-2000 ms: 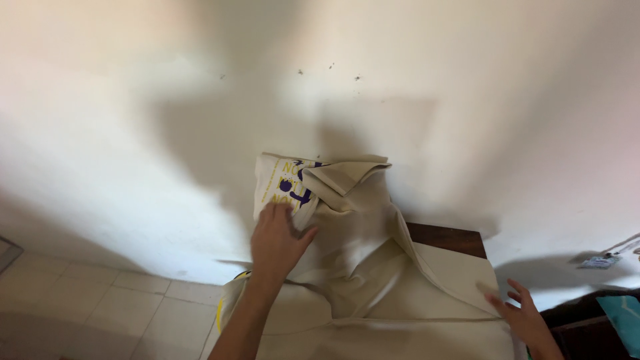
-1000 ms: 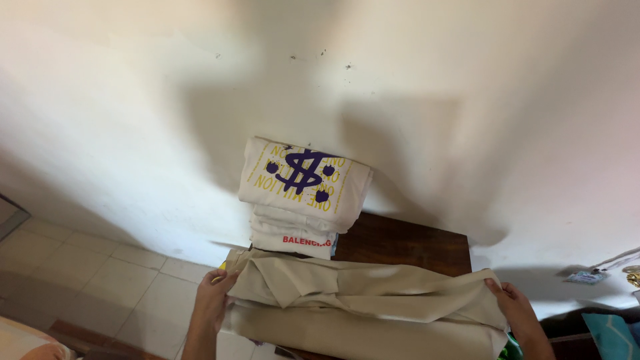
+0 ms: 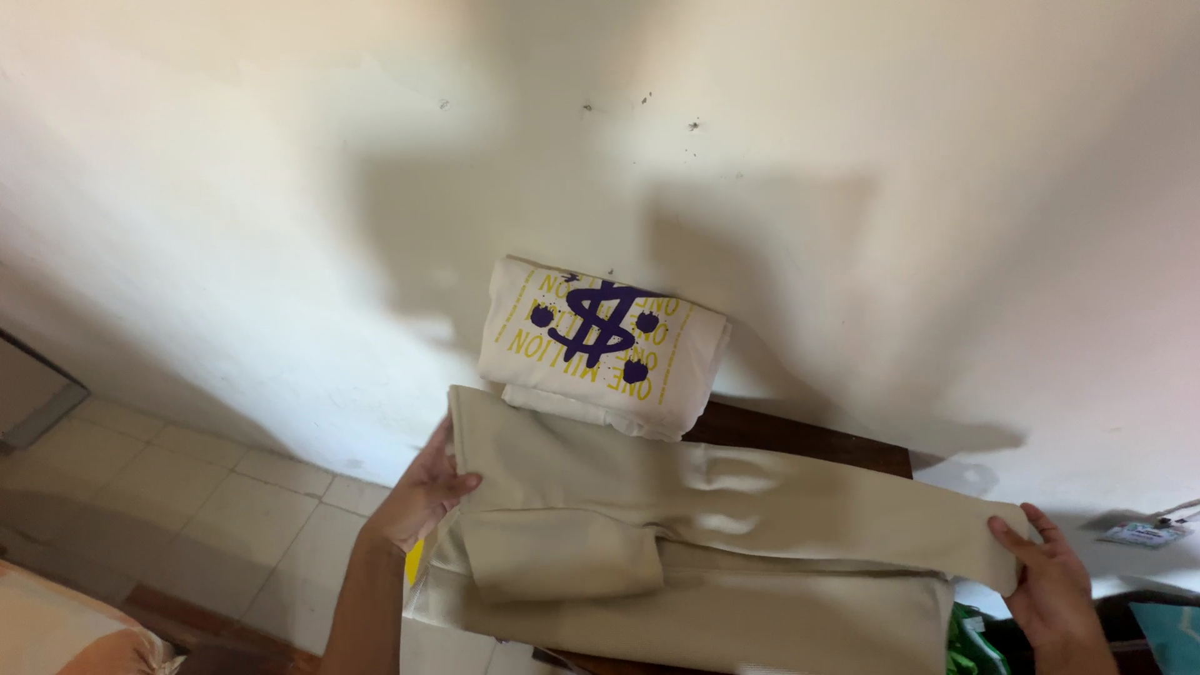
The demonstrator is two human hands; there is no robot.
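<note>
A beige garment (image 3: 797,497) is stretched sideways between both hands, one part of it folded over on the left. My left hand (image 3: 427,492) grips its left edge, thumb on top. At its right end, my right hand (image 3: 1045,572) pinches the cloth between thumb and fingers. Just beyond the garment, a folded white shirt (image 3: 600,342) with a purple dollar sign and yellow lettering tops a stack of folded white cloth (image 3: 562,405) against the wall. The dark wooden surface (image 3: 797,436) beneath is mostly hidden.
A pale wall (image 3: 281,187) rises behind. Light floor tiles (image 3: 206,487) lie at left, with an orange-and-cream cloth (image 3: 66,623) at the lower left. On the right are a hanging tag (image 3: 1144,533), a green plastic item (image 3: 970,642) and a teal item (image 3: 1172,633).
The bunched beige garment, earlier lying over the printed shirt, was drawn toward me, uncovering the stack. Both hands have since raised and spread it flatter, now covering the stack's lower pieces.
</note>
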